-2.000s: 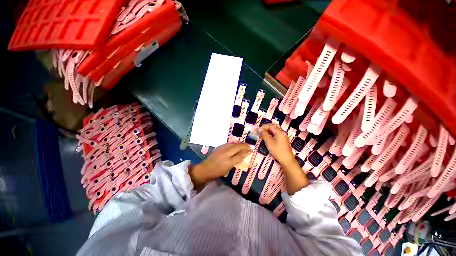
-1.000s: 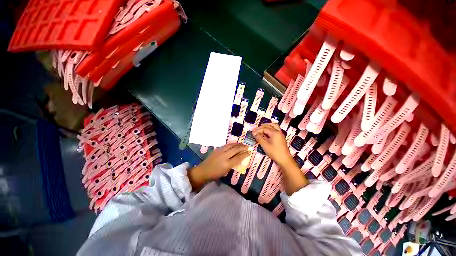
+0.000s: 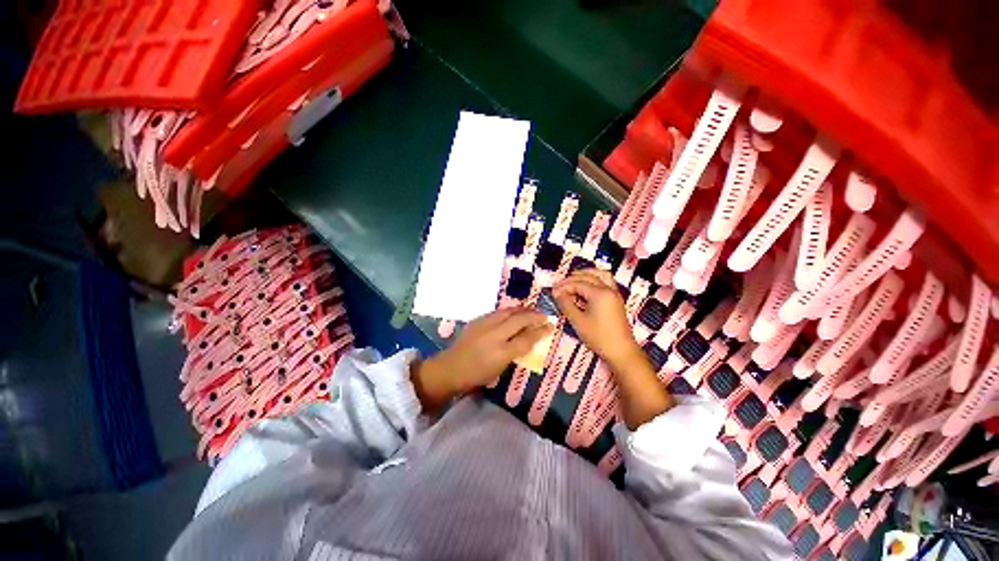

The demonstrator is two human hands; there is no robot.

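Observation:
Pink-strapped smartwatches [image 3: 551,256] with square black faces lie in close rows on the dark-green mat. My left hand [image 3: 490,348] rests low over the row, with a small pale-yellow piece [image 3: 536,348] tucked under its fingers. My right hand [image 3: 593,311] is bent over one watch [image 3: 548,302], fingertips together at its greyish face. Whether a thin film is between the fingertips cannot be seen. A long white sheet [image 3: 473,219] lies over the left end of the rows. A green strap [image 3: 405,305] shows at its left edge.
Red trays [image 3: 865,99] with hanging pink straps [image 3: 772,230] stand at right. More red trays [image 3: 137,55] are stacked at upper left. A pile of pink-strapped watches [image 3: 263,340] lies at lower left. Greyer-faced watches [image 3: 800,477] and small items [image 3: 904,542] are at lower right.
Since two seconds ago, my right fingertips have come down onto the watch face, where a small greyish piece showed at them before. My left hand has barely moved.

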